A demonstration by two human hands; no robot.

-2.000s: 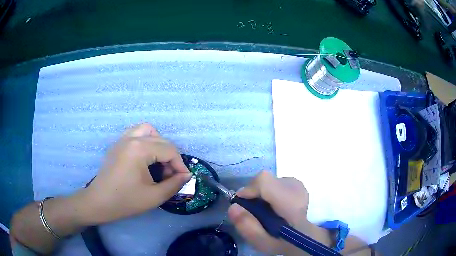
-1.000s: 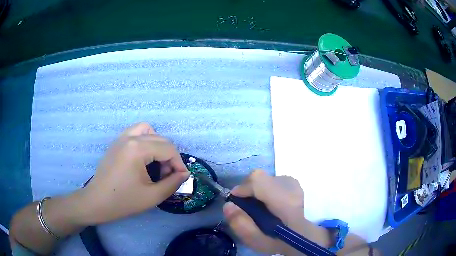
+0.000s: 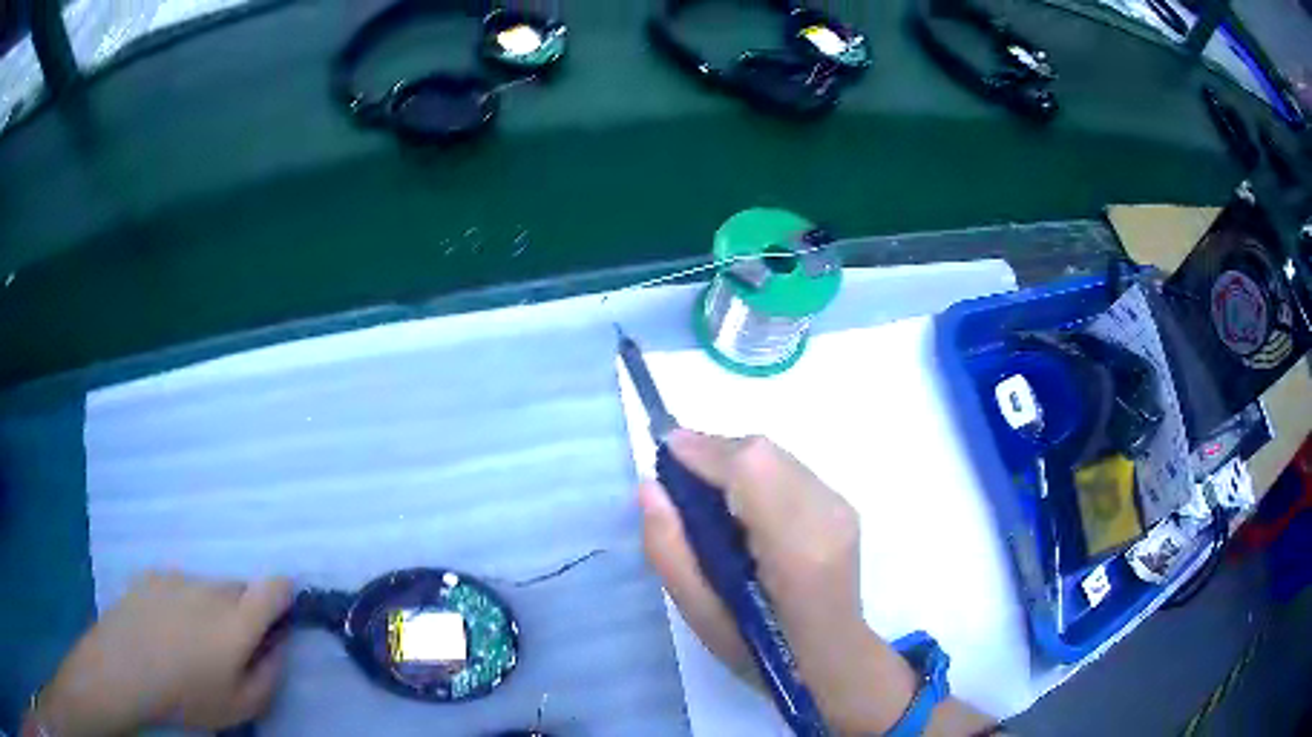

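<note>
My right hand (image 3: 777, 533) holds the soldering iron (image 3: 705, 518), its tip pointing up and away, off the cup and below the solder strand left of the spool. The open ear cup (image 3: 377, 674) lies on the foam sheet with a green circuit board (image 3: 494, 634) and a white rectangle, perhaps a battery (image 3: 432, 638), inside. A thin dark wire (image 3: 564, 567) runs from the cup to the right. My left hand (image 3: 173, 655) is closed on the headband (image 3: 314, 608) beside the cup. The other ear cup is almost fully cut off at the bottom edge.
The solder spool (image 3: 763, 295) stands at the back edge, a solder strand reaching left. A white paper sheet (image 3: 892, 490) lies right of the foam sheet (image 3: 331, 461). A blue tray (image 3: 961, 418) is at right. Several headphones (image 3: 432, 108) lie on the green conveyor (image 3: 288, 202) behind.
My left hand has left the circuit board and moved left onto the headband. The iron has lifted off the board and moved up toward the solder strand. The view has shifted, showing more headphones behind.
</note>
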